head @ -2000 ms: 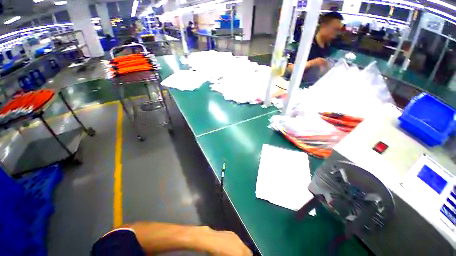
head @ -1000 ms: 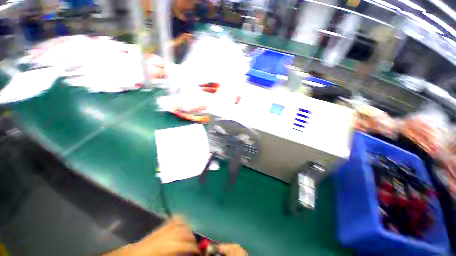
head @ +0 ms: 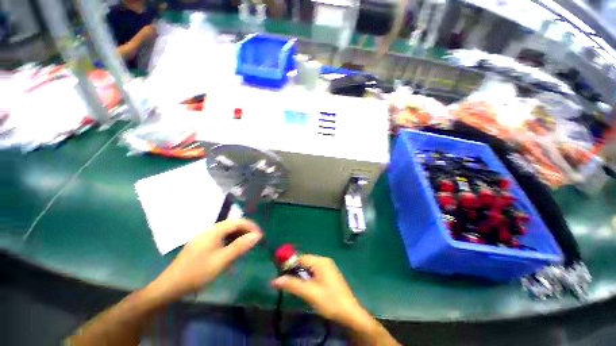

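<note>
My right hand (head: 317, 284) holds a black cable end with a red-capped connector (head: 286, 255) over the bench's front edge; black cable hangs below it. My left hand (head: 219, 246) is just in front of the winding disc (head: 246, 172), fingers curled around a dark piece, probably cable; blur hides the exact grip. The disc sits at the left front of the beige winding machine (head: 317, 172). The metal tying clamp (head: 353, 211) stands low at the machine's right side. A white paper sheet (head: 177, 203) lies left of the disc, close behind my left forearm.
A blue bin (head: 439, 253) of coiled cables with red connectors stands to the right. A long black cable bundle (head: 564, 226) lies beyond it, with bagged orange wires (head: 479, 111) behind. A small blue bin (head: 265, 61) sits on the machine. A person's arm (head: 137, 42) shows at the back left.
The view has swung right, from the aisle to the machine and the blue bin. Both hands are now in view, apart, above the bench, with the red connector raised in my right hand.
</note>
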